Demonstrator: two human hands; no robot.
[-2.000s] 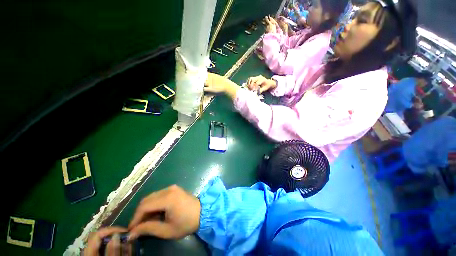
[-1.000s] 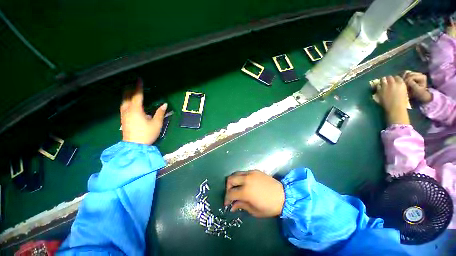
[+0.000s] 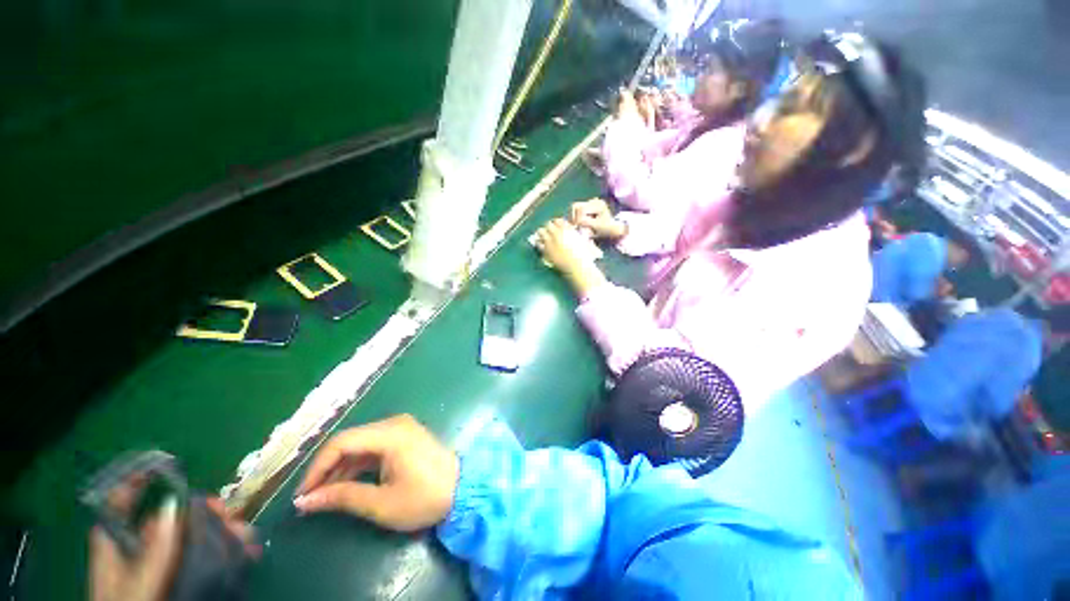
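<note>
My left hand [image 3: 147, 552], blurred and cut by the bottom edge at lower left, holds a dark grey phone housing [image 3: 211, 558] with an open window. My right hand [image 3: 387, 475] is to its right over the bench, thumb and forefinger tips close together; whether a small strip is between them cannot be told. Several yellow-edged housings, one [image 3: 315, 277] with a dark lower half, lie on the green conveyor belt [image 3: 106, 411]. A separate housing [image 3: 499, 338] with a pale lower part lies on the bench.
A chipped white rail [image 3: 334, 382] divides belt and bench. A wrapped white post [image 3: 449, 211] stands at the rail with a yellow cord [image 3: 542, 59] beside it. A black fan [image 3: 677, 417] is beside my right sleeve. People in pink smocks [image 3: 692, 288] work along the bench at right.
The view has swung right; the small-strip pile is out of view. My left hand, open over the belt a second ago, now holds a housing. My right hand has left the strip pile.
</note>
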